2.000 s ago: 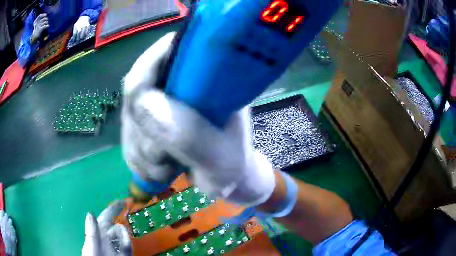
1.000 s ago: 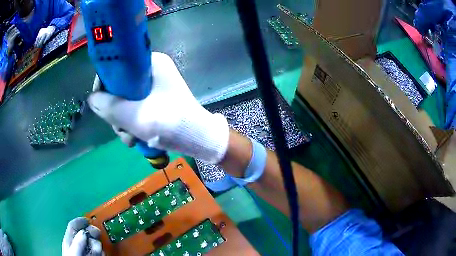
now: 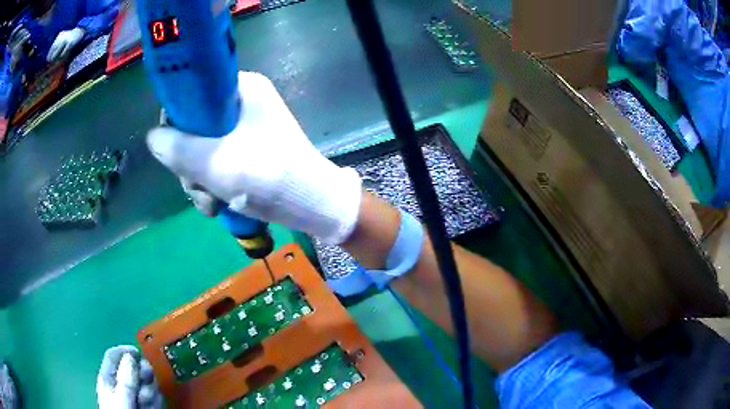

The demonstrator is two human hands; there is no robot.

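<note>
My right hand (image 3: 256, 160), in a white glove with a light blue wrist strap, grips the blue electric screwdriver (image 3: 188, 72), its display reading 01. The screwdriver's thin bit points down onto the far right end of the upper green circuit board (image 3: 238, 329). That board lies in a slot of the orange-brown fixture (image 3: 300, 339). A second green circuit board (image 3: 308, 382) lies in the slot below, cut off by the bottom edge. My left hand (image 3: 128, 382), gloved, is at the fixture's left edge with fingers curled, partly cut off; whether it holds something is unclear.
A black screw tray (image 3: 495, 214) full of silver screws is behind my right wrist. A tall open carton (image 3: 560, 208) stands to the right. A thick black cable (image 3: 416, 172) hangs across the view. Boards (image 3: 80, 192) lie on the dark green belt. People in blue smocks are at both upper corners.
The screwdriver has swung from a blurred close position down to the upper board's far right end, the display now at the upper left. Over the last second the hands have barely moved.
</note>
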